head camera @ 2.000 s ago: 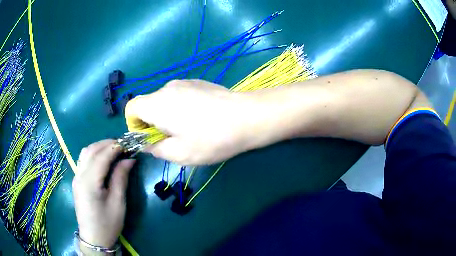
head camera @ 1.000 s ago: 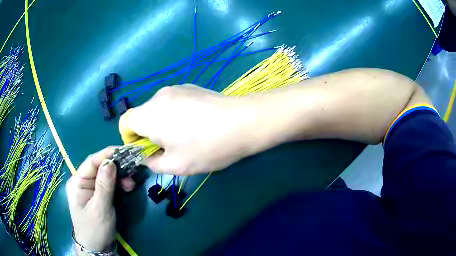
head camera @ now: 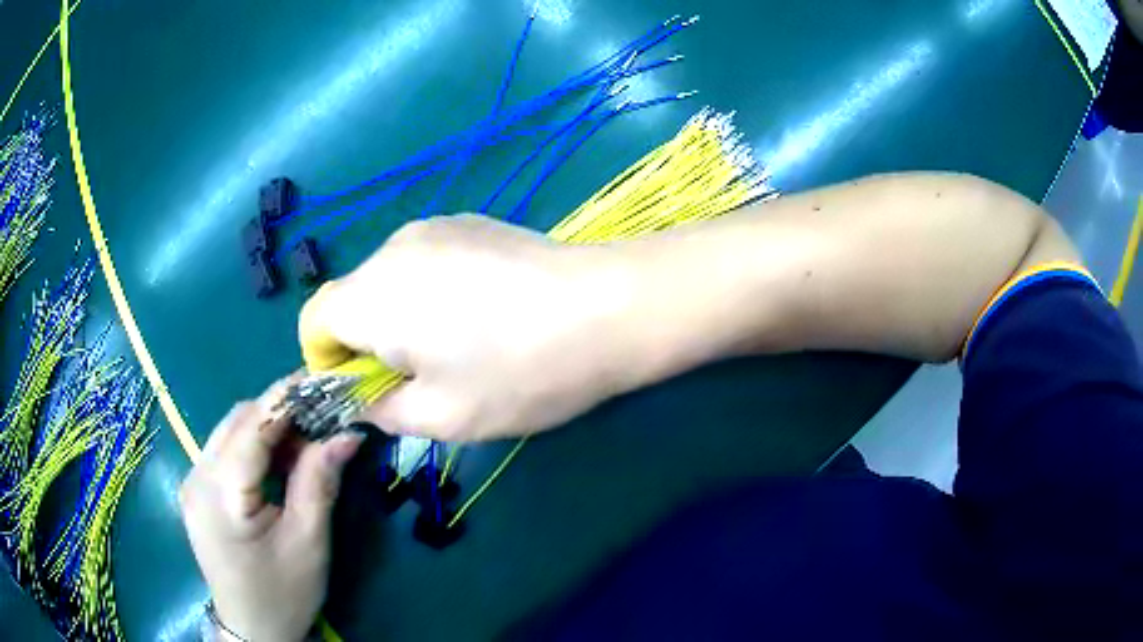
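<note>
My right hand (head camera: 458, 329) is a fist shut on a thick bundle of yellow wires (head camera: 664, 188). Their silver terminals (head camera: 328, 404) stick out at the thumb side, and their far ends fan out beyond the forearm. My left hand (head camera: 261, 514) is at these terminals, thumb and fingers curled around the tips; whether it grips a housing or a wire is hidden. Black housings (head camera: 261, 236) with blue wires (head camera: 501, 126) lie beyond my right fist. Black housings with blue and yellow wires (head camera: 439, 527) lie below it, partly covered.
Piles of blue and yellow wire assemblies (head camera: 75, 439) lie at the left side of the dark green table (head camera: 702, 502). A long yellow line (head camera: 107, 251) crosses the left side of the table. A white sheet (head camera: 1080, 28) and part of a person (head camera: 1122, 88) show at the top right.
My left thumb has moved away from the fingers, and the black housing seen in them a second ago no longer shows clearly. My right fist stays around the bundle, slightly lower than two seconds ago.
</note>
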